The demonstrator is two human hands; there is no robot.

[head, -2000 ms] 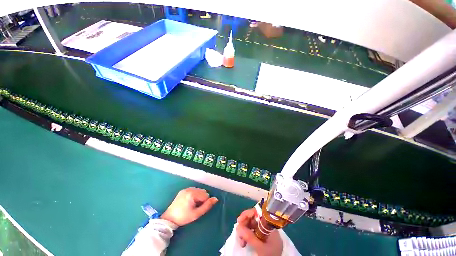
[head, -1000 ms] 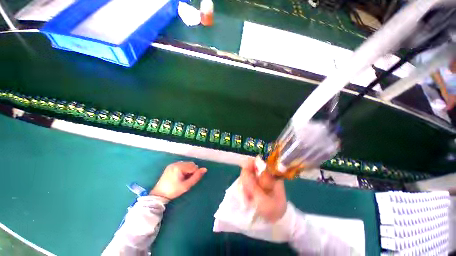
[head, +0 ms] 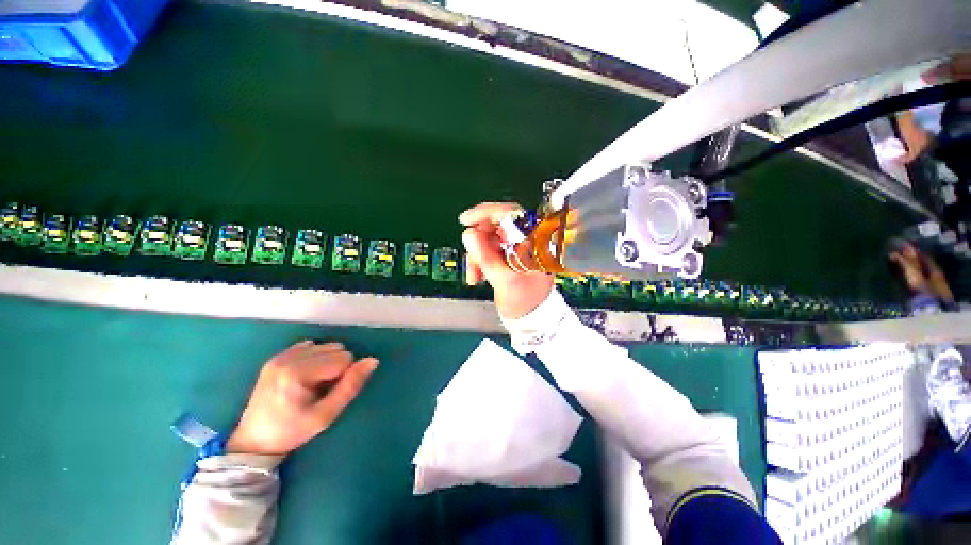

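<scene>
My right hand (head: 500,259) grips the tip end of a silver powered hand tool (head: 628,224) with an amber collar, held over the near edge of the dark green conveyor. A pale curved tube rises from the tool to the upper right. Small green circuit boards (head: 270,244) lie in a long row along the conveyor edge; the tool and hand hide part of the row. My left hand (head: 303,396) rests half-curled and empty on the teal mat, a blue strap at its wrist. The tool's nozzle is hidden.
A crumpled white sheet (head: 498,426) lies on the mat left of my right forearm. White ribbed stacks (head: 836,426) stand at right. A blue bin (head: 75,32) sits at upper left, cut by the frame edge. A pale rail (head: 213,298) borders the conveyor. Other people's hands show at far right.
My right hand and the tool have moved forward over the board row, off the crumpled sheet, and the tool has tilted sideways. The view has shifted down and closer. My left hand stays on the mat.
</scene>
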